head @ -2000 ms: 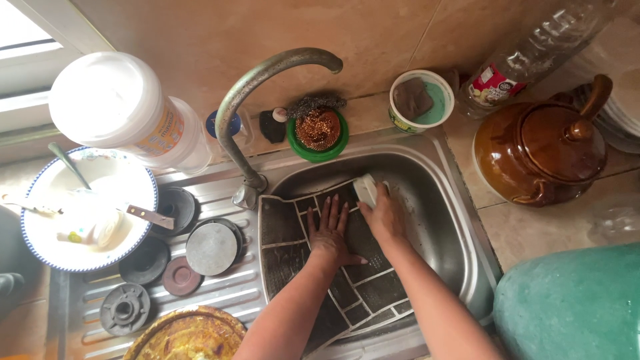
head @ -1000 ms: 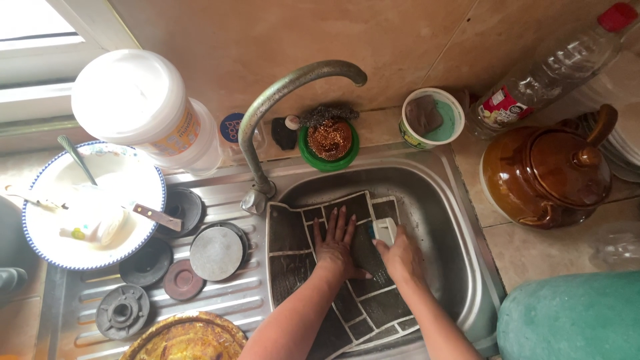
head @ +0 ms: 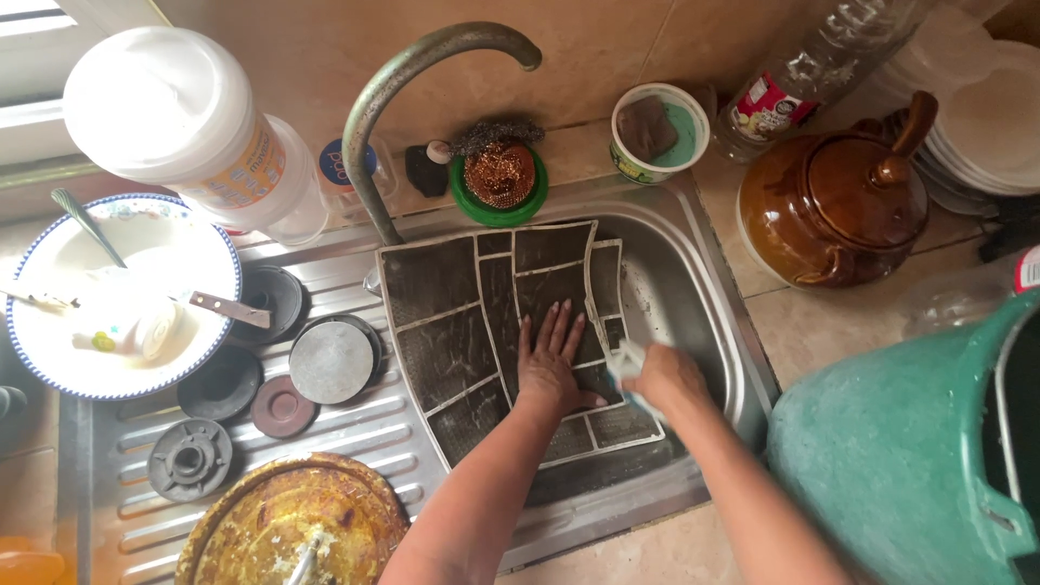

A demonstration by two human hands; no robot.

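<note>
A dark, flexible mat with pale grid lines [head: 439,349] lies over the steel sink basin [head: 691,284], its left part reaching past the basin's rim. My left hand [head: 552,366] rests flat on the middle of the mat, fingers spread, holding nothing. In my right hand [head: 670,378] is a small white scrubbing brush [head: 627,370], blurred, at the mat's right edge. The bristles are mostly hidden, and I cannot tell how firmly they touch the mat.
A curved faucet [head: 366,138] rises behind the sink. Burner parts [head: 331,363] and a stained round lid [head: 301,520] lie on the left drainboard, near a bowl with cutlery [head: 122,390]. A brown ceramic pot [head: 829,203] and green bucket [head: 886,431] stand right.
The mat has shifted and now sits higher and farther left over the basin's rim. My right hand has moved with the brush to the mat's right edge. My left hand stays flat on it.
</note>
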